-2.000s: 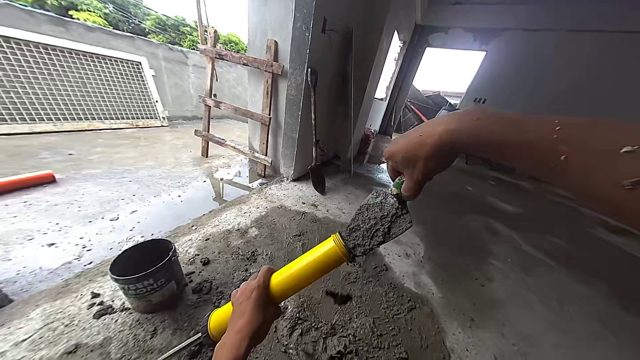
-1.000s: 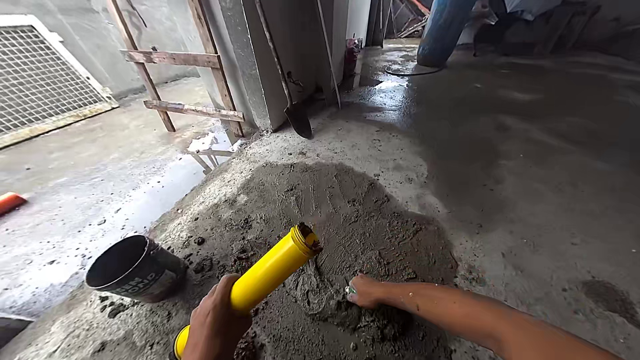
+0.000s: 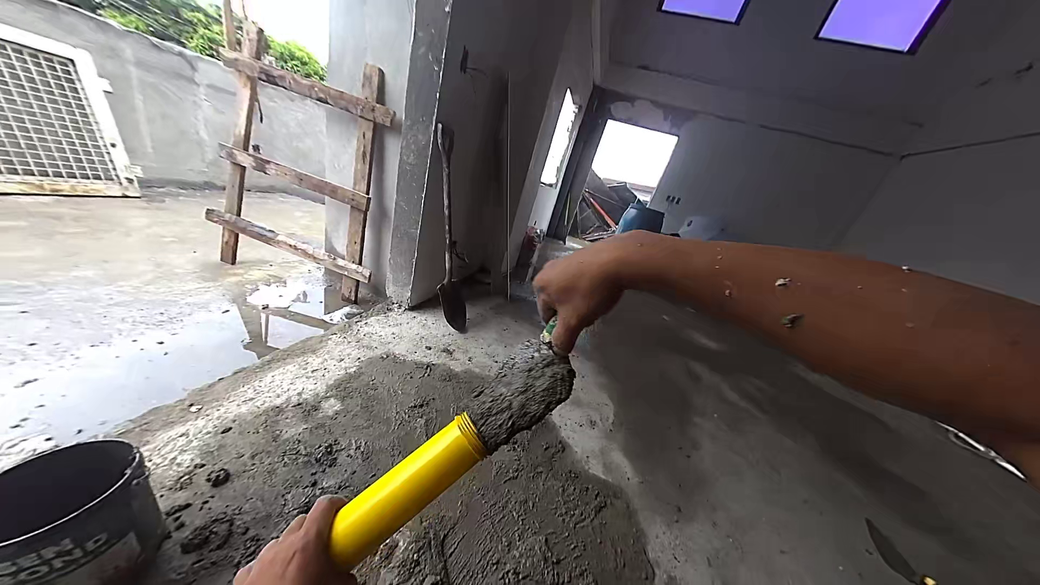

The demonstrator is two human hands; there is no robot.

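My left hand [image 3: 296,546] is closed around a yellow tube [image 3: 406,491], tilted with its open end up and to the right. My right hand [image 3: 578,292] grips the green handle of a trowel [image 3: 550,331], whose blade is hidden under a thick load of wet mortar [image 3: 526,392]. The mortar's lower end meets the mouth of the tube. Below both hands a pile of wet mortar [image 3: 520,512] spreads over the concrete floor.
A black bucket [image 3: 146,508] stands at the lower left. A shovel [image 3: 449,244] leans on the wall beside a wooden ladder-like frame [image 3: 301,175]. Water [image 3: 187,349] lies on the floor at left. A blade-like tool [image 3: 894,556] lies at lower right, and a blue drum [image 3: 640,218] stands farther back.
My right hand has risen from the mortar pile, bringing a loaded trowel to the tube's mouth. My left hand still holds the tube. The view has tilted up.
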